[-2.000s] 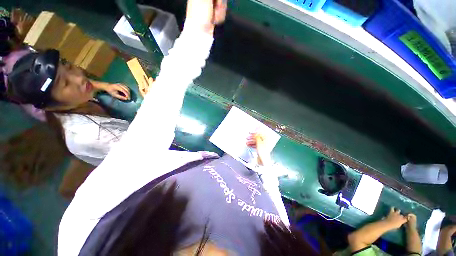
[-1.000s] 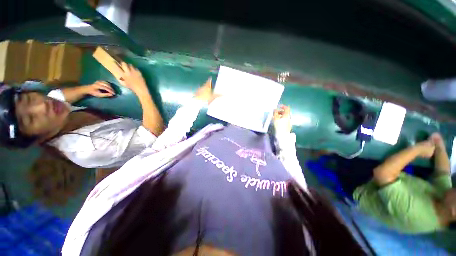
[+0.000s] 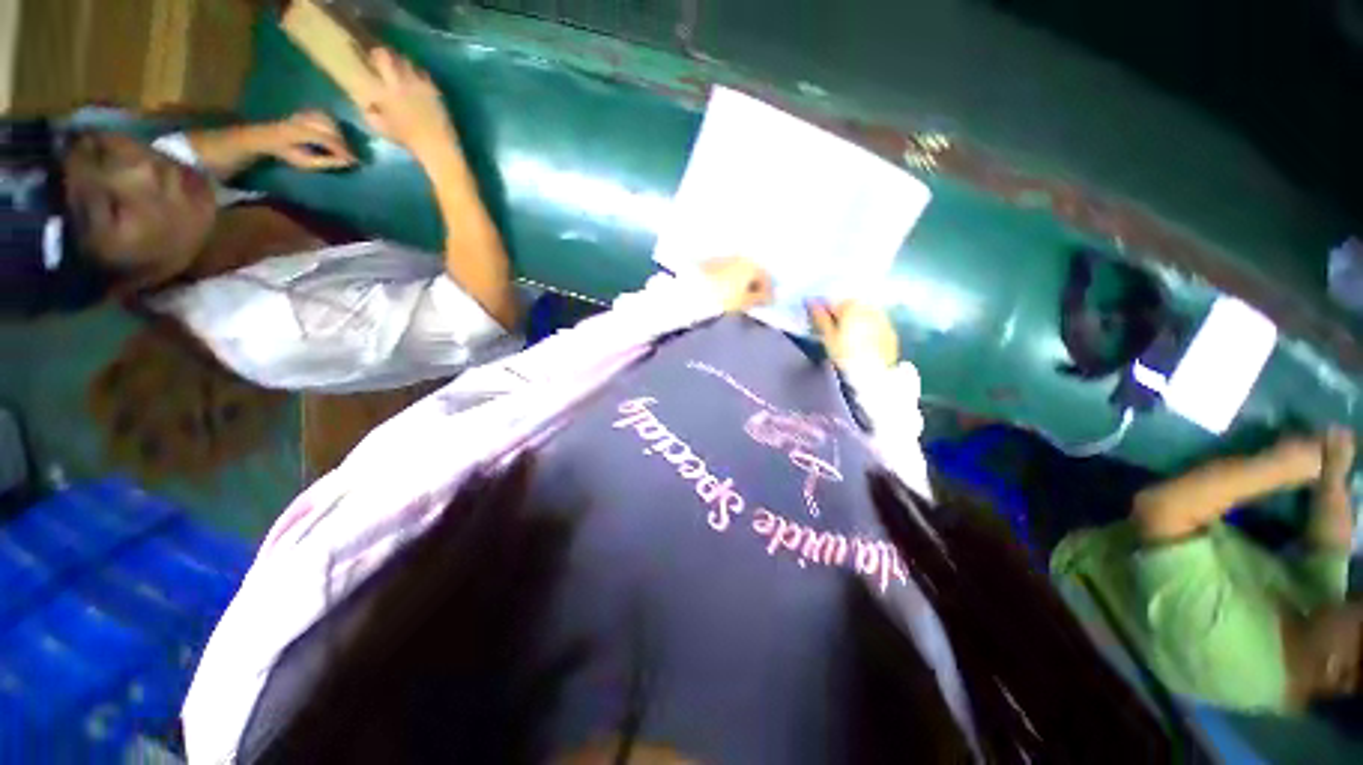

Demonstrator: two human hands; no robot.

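A white sheet (image 3: 800,194) with faint print, partly washed out by glare, is over the green bench in front of me. My left hand (image 3: 736,281) is at its near edge, left of the middle, with the fingers bent in on the paper. My right hand (image 3: 860,332) is at the near edge further right, thumb and fingers closed at the paper. The fingertips are blurred. It is unclear whether the sheet lies flat or is slightly raised.
At left, a neighbour in white (image 3: 351,314) holds a kraft carton (image 3: 332,48) near stacked brown boxes (image 3: 112,57). At right on the green bench (image 3: 576,202) lie a black strap (image 3: 1106,314), a small device with a cable, and a white pad (image 3: 1221,363). A person in green (image 3: 1196,605) sits beyond.
My left hand, first raised far forward, has come down to the sheet and moved from its left side to its near edge. My right hand remains near the sheet. The camera view has shifted.
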